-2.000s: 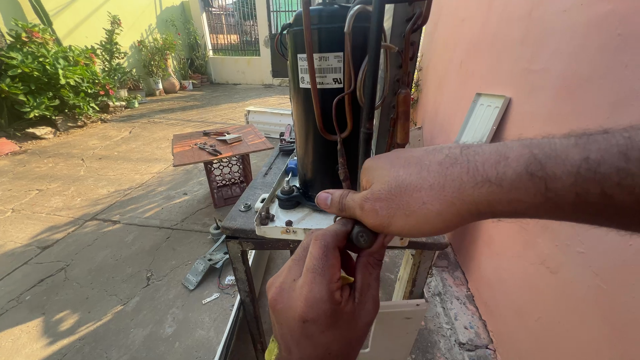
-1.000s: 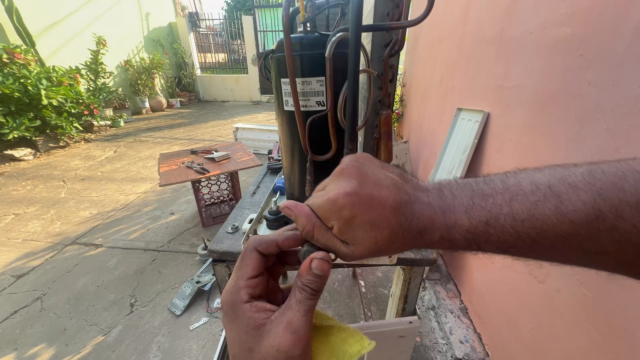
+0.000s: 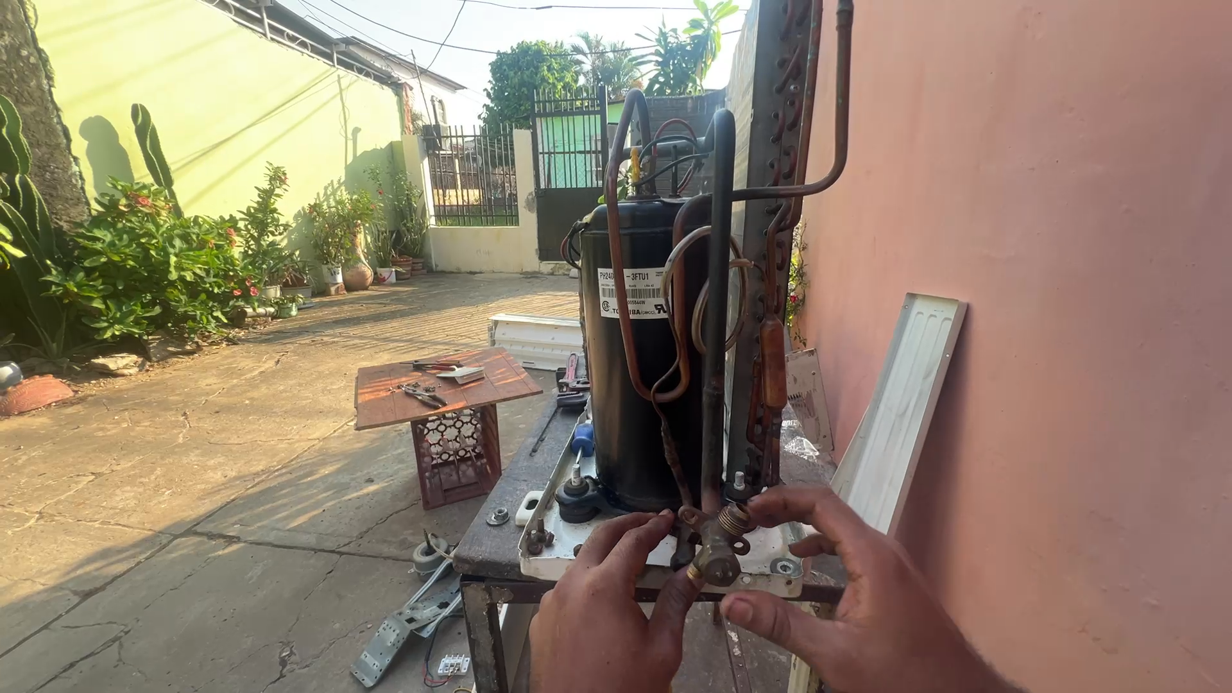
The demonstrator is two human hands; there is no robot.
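Observation:
A brass service valve [image 3: 717, 558] with a threaded port sits at the lower end of a dark refrigerant pipe [image 3: 717, 337]. My left hand [image 3: 621, 606] holds the valve from the left, thumb below it and fingers behind. My right hand [image 3: 847, 587] is at its right side, thumb and fingers spread apart, the index fingertip beside the threads; whether it touches is unclear. Behind both hands stands a black cylindrical compressor [image 3: 630, 404], bearing a label, on a white metal base plate [image 3: 568, 568]. Copper tubes [image 3: 621, 289] curve around it, and a finned condenser coil [image 3: 770, 241] rises at its right.
The base plate rests on a metal-framed work stand [image 3: 481, 558]. A small wooden table [image 3: 448, 385] with pliers and other tools is farther left. Metal brackets [image 3: 395, 635] lie on the concrete below. A white metal panel [image 3: 900, 414] leans against the pink wall [image 3: 1049, 289].
My right hand has let go of the valve area and spread its fingers, uncovering the valve. The yellow cloth under my left hand is out of view. The view has tilted up.

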